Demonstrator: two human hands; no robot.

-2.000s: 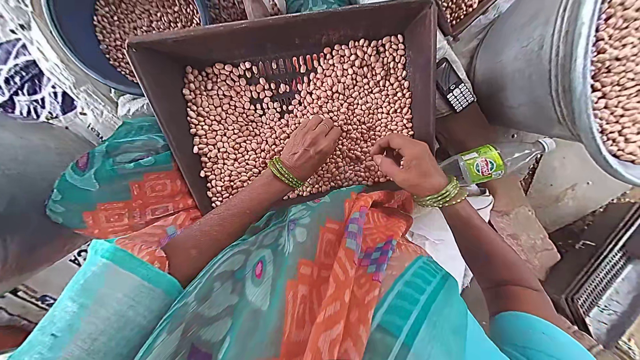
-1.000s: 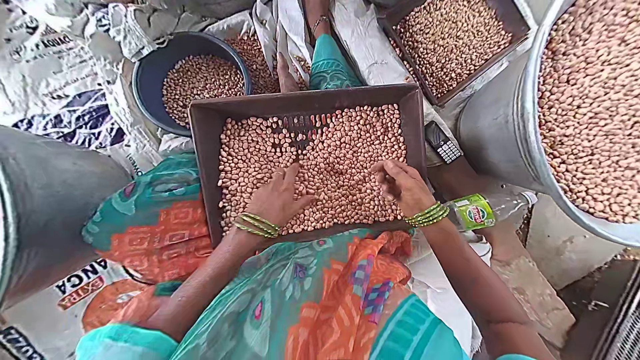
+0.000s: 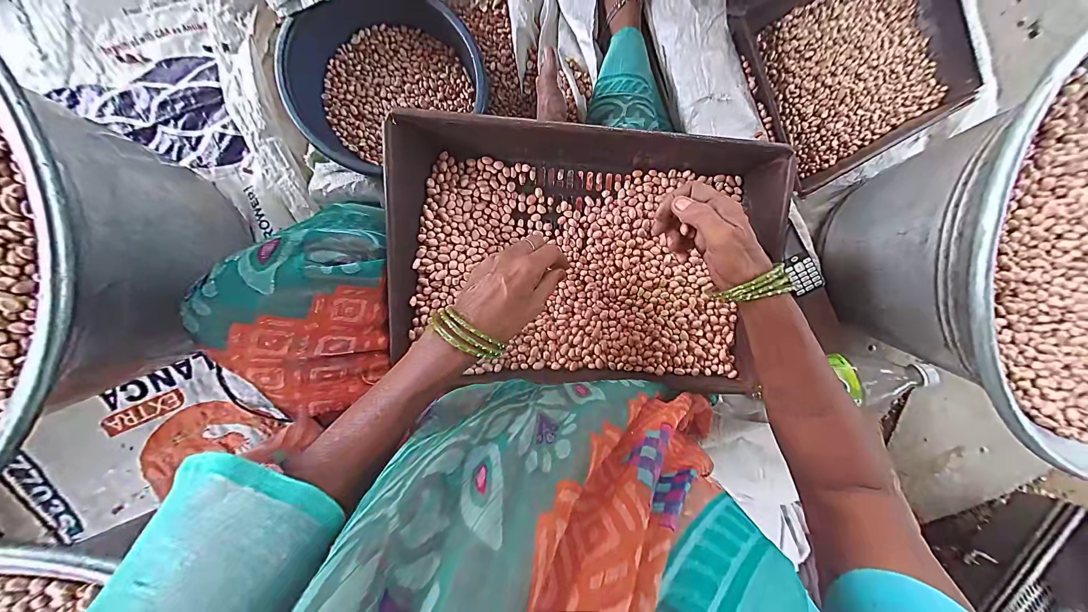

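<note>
A dark brown slotted tray (image 3: 586, 136) rests across my lap, with a layer of pinkish-brown nuts, apparently shelled peanuts (image 3: 629, 297), spread over its floor. Slots show through a bare patch near the far wall. My left hand (image 3: 514, 285) lies low over the nuts at the left of centre, fingers bent down; its fingertips are partly hidden. Above the right part of the tray, my right hand (image 3: 705, 225) is raised with curled fingers, and a nut appears to be between thumb and fingers. Green bangles circle both wrists.
A blue tub (image 3: 293, 93) of nuts stands beyond the tray at left, another dark tray (image 3: 884, 161) of nuts at far right. Large metal containers (image 3: 892, 229) flank me. A keypad phone (image 3: 803, 274) and plastic bottle (image 3: 884, 380) lie right of the tray. Another person's foot (image 3: 551, 89) possibly shows beyond it.
My right hand has moved toward the tray's far right part, and its fingers have curled. My left hand remains over the nuts at the left of centre. The view has shifted.
</note>
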